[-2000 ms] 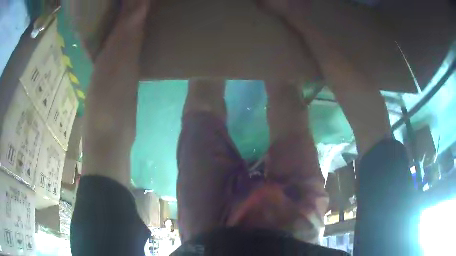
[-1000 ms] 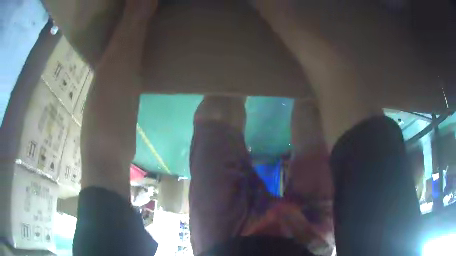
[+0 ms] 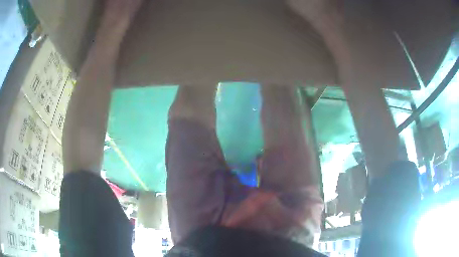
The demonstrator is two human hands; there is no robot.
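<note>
A large plain brown carton [image 3: 226,50] fills the top of the view, close in front of me, its near edge above my legs. My left hand [image 3: 122,6] is at the top edge over the carton's left part, blurred and cut off. My right hand [image 3: 309,7] is at the top edge further right, also blurred and cut off. Both forearms stretch forward over or against the carton. The fingers and their grip are hidden.
Pale printed closed cartons [image 3: 25,143] are stacked at the left. Green floor [image 3: 138,115] with a yellow line shows below the carton. A blue item [image 3: 245,175] shows between my legs. A dark curved bar [image 3: 428,110] and shelf-like frames are at the right, near a bright light.
The brown carton stays in front of me between my arms. The floor view has shifted, with a yellow line and a blue item now showing. My forearms have shifted slightly in view.
</note>
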